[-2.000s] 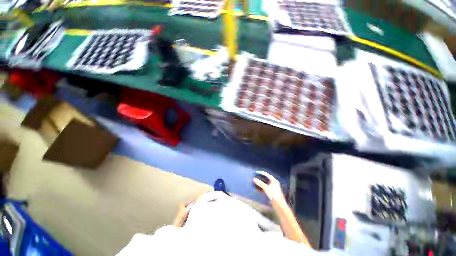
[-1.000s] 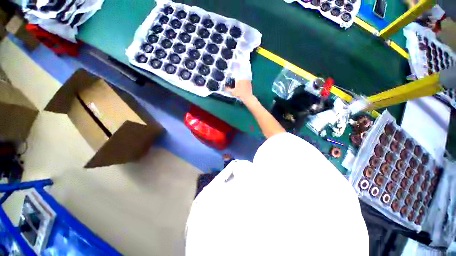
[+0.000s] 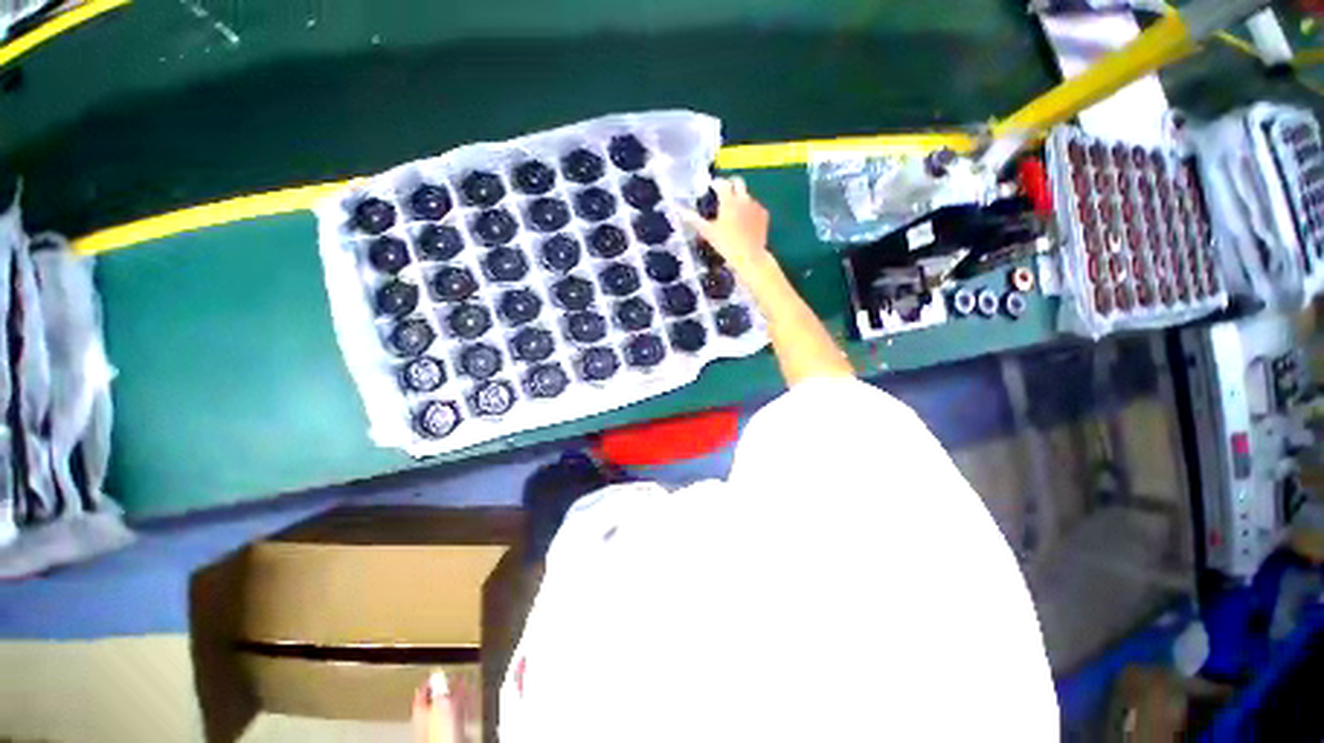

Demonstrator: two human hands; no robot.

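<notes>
A white blister tray lies on the green bench with rows of black round housings in its pockets. My right hand is at the tray's upper right corner, its fingertips on a black round part in or over a pocket there. The fingers hide part of it. My left hand is low at the bottom edge, over the open carton, partly cut off. A white covering shows on a fingertip. I cannot see anything held in it.
Black bench jig, plastic bag and several small rings lie right of the tray. Beyond are a tray of copper-brown parts and the white machine. Stacked trays stand at left. An open carton is below the bench.
The view has turned and moved nearer the black-part tray. My right hand has gone from the tray's near corner to its far right corner. My left hand has come into view at the bottom.
</notes>
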